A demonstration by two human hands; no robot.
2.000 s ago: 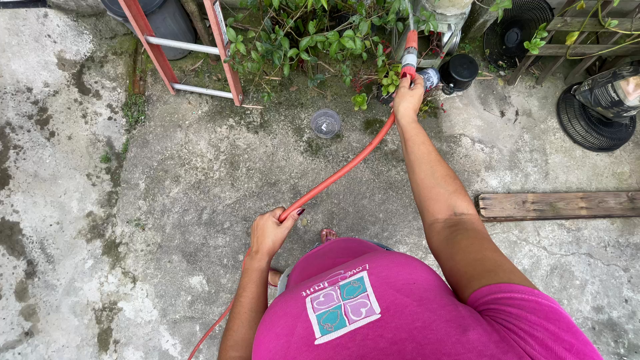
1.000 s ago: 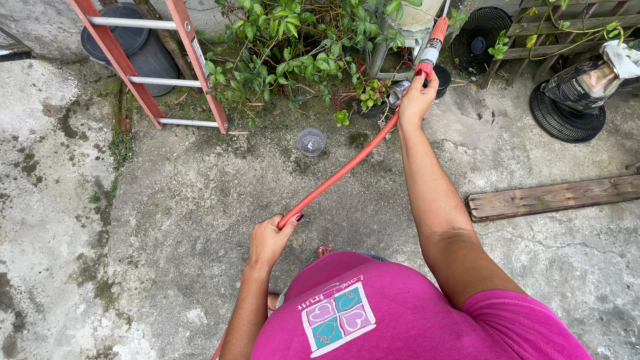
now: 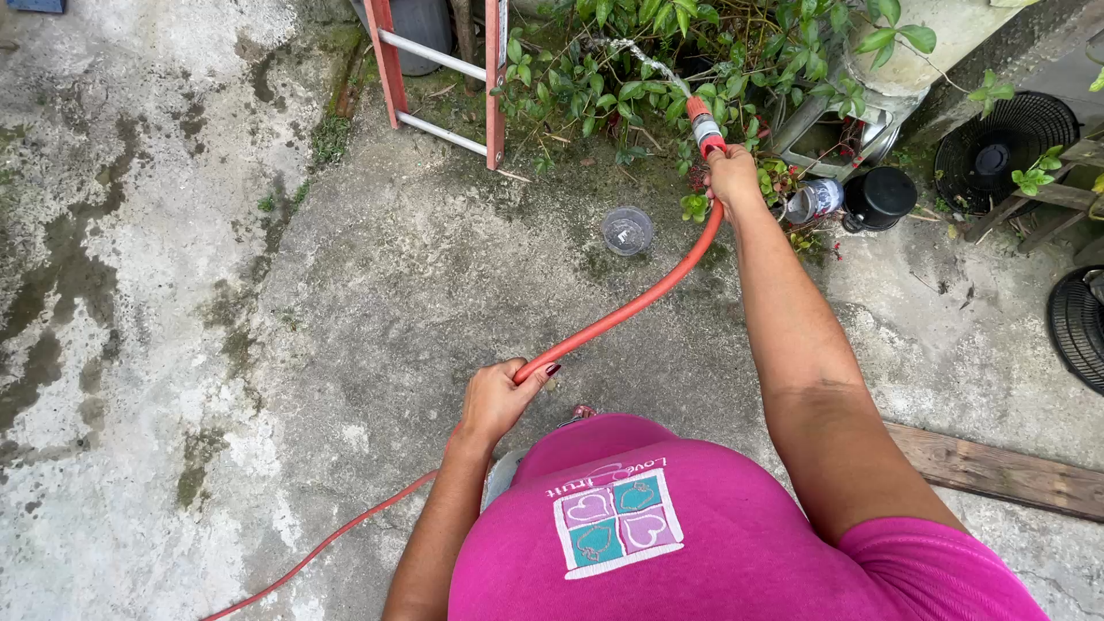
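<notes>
My right hand (image 3: 731, 177) is closed around the rear end of a hose spray nozzle (image 3: 705, 125) with an orange tip and a grey and red body. A stream of water (image 3: 649, 62) leaves the tip toward the upper left, into leafy green plants (image 3: 621, 95). From that hand an orange garden hose (image 3: 625, 308) curves down to my left hand (image 3: 498, 399), which grips it in front of my body. Past the left wrist the hose trails over the concrete to the lower left.
An orange ladder with metal rungs (image 3: 442, 135) stands at the upper left. On the concrete lie a clear plastic container (image 3: 627, 230) and, at right, a wooden plank (image 3: 1000, 470). A black pot (image 3: 880, 198), a white-and-blue can (image 3: 815, 200) and a black fan grille (image 3: 1005, 153) are at upper right.
The nozzle has swung from pointing up and slightly right to pointing up and left, and its water stream now falls among the plants. Both hands keep their hold. The view has shifted.
</notes>
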